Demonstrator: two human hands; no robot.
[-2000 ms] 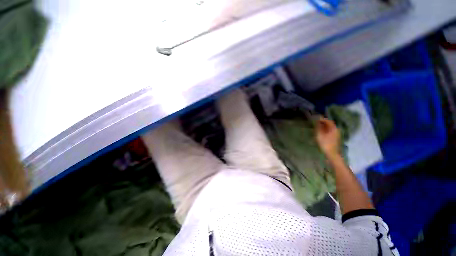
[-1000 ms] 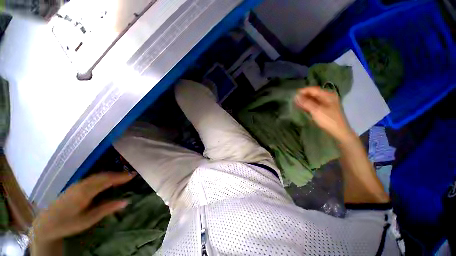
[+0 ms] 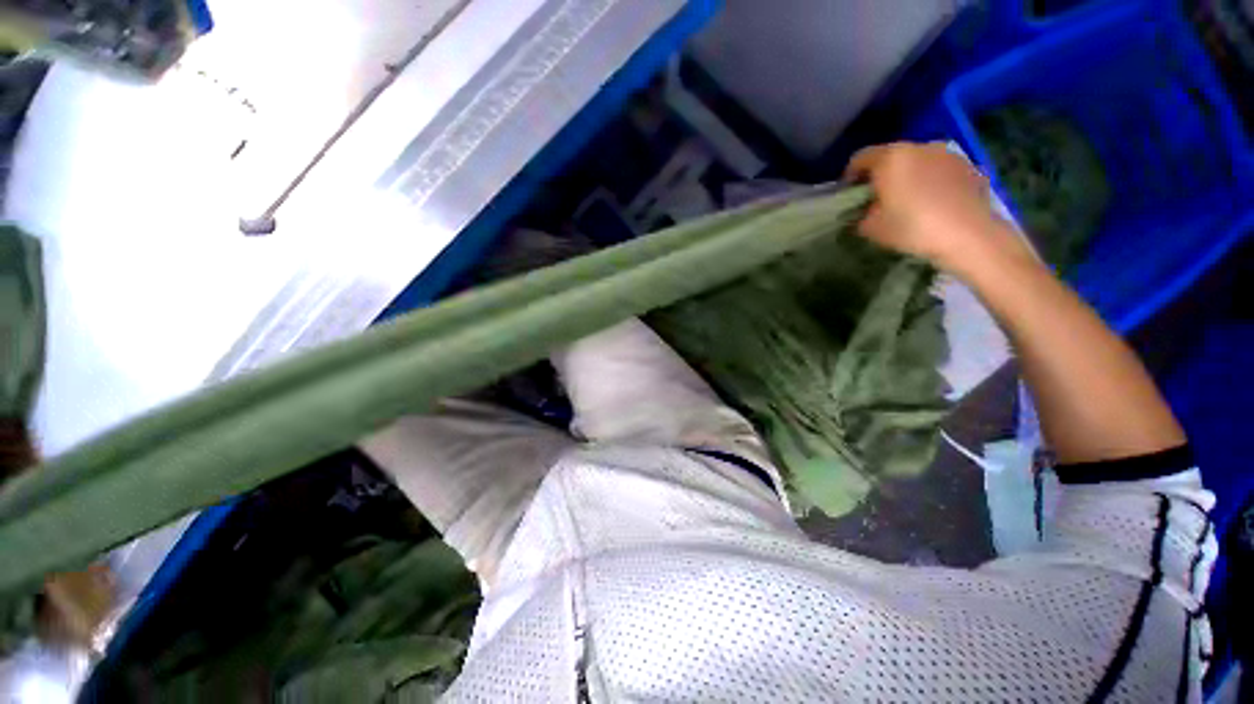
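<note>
A long, folded green cloth strip [image 3: 454, 330] is stretched slantwise across the view, above my lap and the table's front edge. My right hand [image 3: 919, 202] is closed on its upper right end. The strip runs out past the left edge of the picture, so its other end is hidden. My left hand cannot be made out; a blurred brown patch below the strip at the left matches the table's brown edge. More crumpled green cloth [image 3: 784, 365] lies to the right of my legs, below my right hand.
The white machine table [image 3: 151, 310] curves along the upper left, with a measuring scale near its blue edge. Part of a machine [image 3: 103, 30] shows at the top left. A blue crate [image 3: 1183, 179] holding green cloth stands at the right. Dark green cloth [image 3: 358, 619] lies at the lower left.
My right hand has moved up and right and now holds the stretched strip. My left hand, open over the lower left a second ago, has gone from clear view.
</note>
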